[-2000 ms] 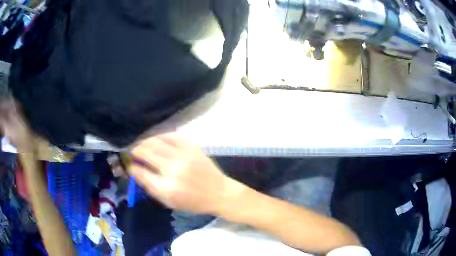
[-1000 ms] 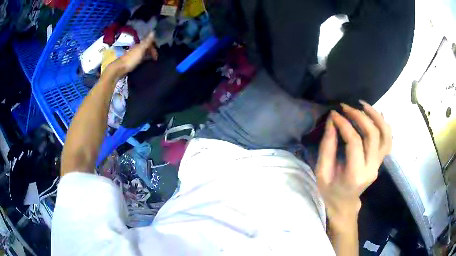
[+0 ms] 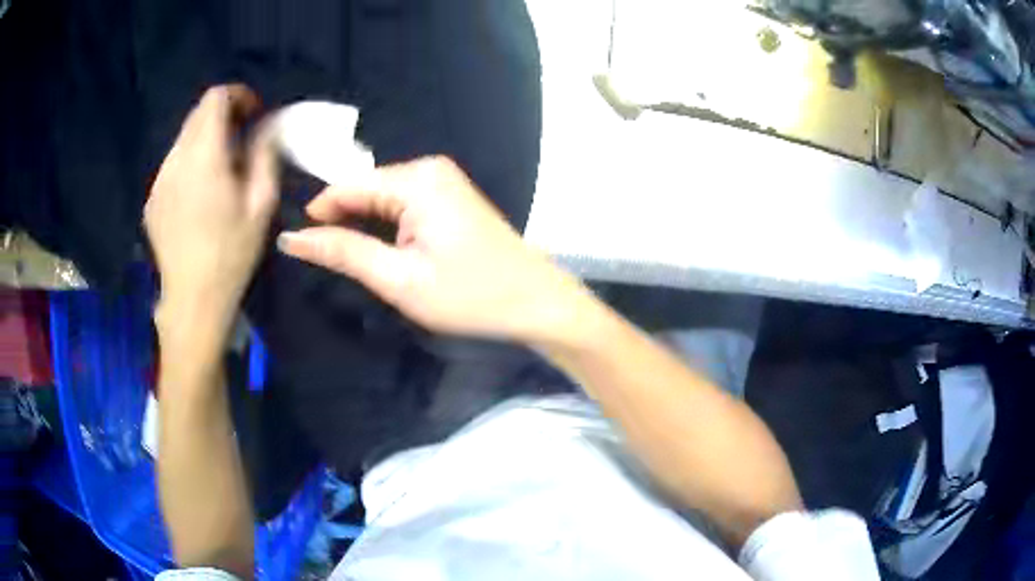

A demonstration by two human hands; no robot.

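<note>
A large black garment body [image 3: 443,68] spreads over the left of the table and hangs down over the wearer's lap. My left hand [image 3: 212,193] is on it at the left, fingers curled on the black cloth. My right hand [image 3: 437,244] is just right of it, thumb and forefinger slightly apart at the cloth; whether cloth is between them is unclear. A white shape [image 3: 321,136] shows between the hands; I cannot tell if it is a light piece or the table seen through an opening.
The sewing machine [image 3: 953,45] is at the far right, partly cut off. Its bed plate [image 3: 772,85] is set in the white table [image 3: 681,187]. A blue basket [image 3: 102,420] is below the table at left. Black and white fabric pieces [image 3: 965,431] lie below at right.
The view has turned from the lap and basket back to the table. My left hand has moved from over the basket to the black cloth. Both hands are now close together.
</note>
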